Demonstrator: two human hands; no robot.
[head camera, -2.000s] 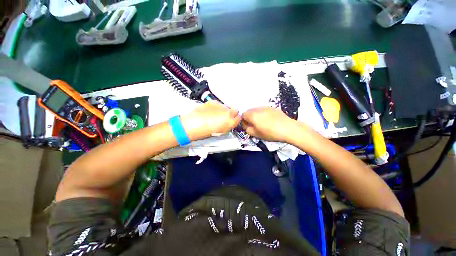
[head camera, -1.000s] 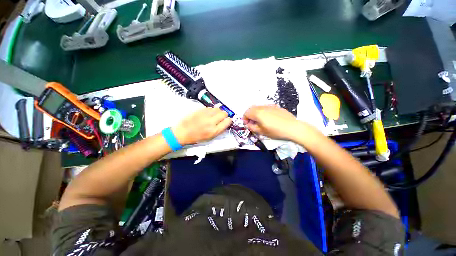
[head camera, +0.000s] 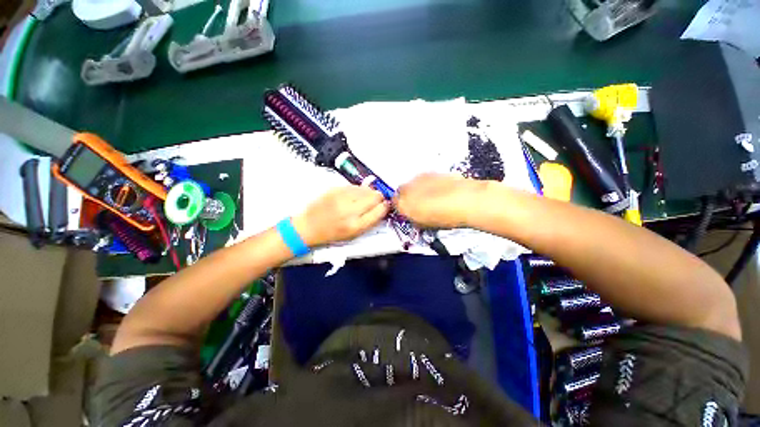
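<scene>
The hot-air brush (head camera: 304, 127) lies slanted on the white work cloth (head camera: 400, 133), its black bristled barrel with a pink-purple inside pointing to the upper left. Its handle is opened, and internal wires (head camera: 405, 231) show below my fingers. My left hand (head camera: 346, 212) grips the opened handle near a blue part. My right hand (head camera: 433, 200) is at the same spot with its fingers bent down, touching or nearly touching the left fingertips. What the right fingertips hold is hidden.
Orange multimeter (head camera: 107, 178) and green-white solder reel (head camera: 184, 203) at left. Dark granular pile (head camera: 483, 156) on the cloth. Black tube (head camera: 586, 154) and yellow-ended tool (head camera: 617, 104) at right. Grey fixtures (head camera: 223, 43) on the green surface. Brushes (head camera: 583, 359) in a bin at lower right.
My right hand has moved slightly left, over the opened handle, and its forearm has swung up and outward. More of the brushes at lower right shows. The brush stays in nearly the same place.
</scene>
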